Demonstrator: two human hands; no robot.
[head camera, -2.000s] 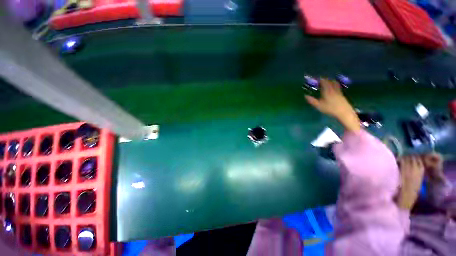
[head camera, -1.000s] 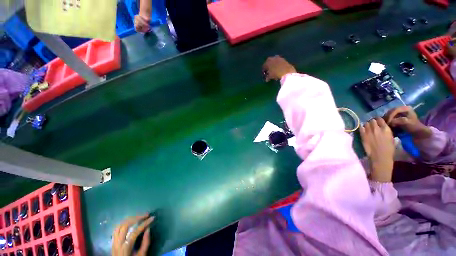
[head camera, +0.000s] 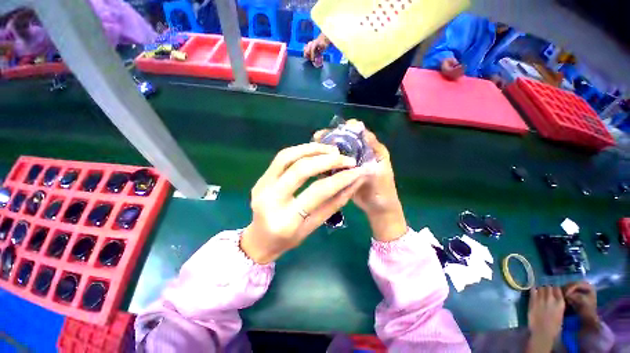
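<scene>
My left hand (head camera: 293, 196) and my right hand (head camera: 378, 186) are together over the middle of the green bench. Between their fingertips they hold a round watch head (head camera: 347, 143) with a silvery, ringed edge. A clear shiny piece sticks up beside it at the fingertips. The fingers cover much of the unit, and its exact count of discs cannot be told. A dark disc (head camera: 335, 220) lies on the bench just below my hands, partly hidden by them.
A red compartment tray (head camera: 160, 200) with dark discs is at left, beside a grey post (head camera: 131, 103). White sheets (head camera: 476, 265) with discs and a yellowish tape roll (head camera: 508, 272) lie at right. Another person's hands (head camera: 548, 314) are at far right. Red trays stand across the line.
My left hand has risen from the lower left, and my right hand has drawn back from the far side. Both now meet on the watch head. The view has shifted.
</scene>
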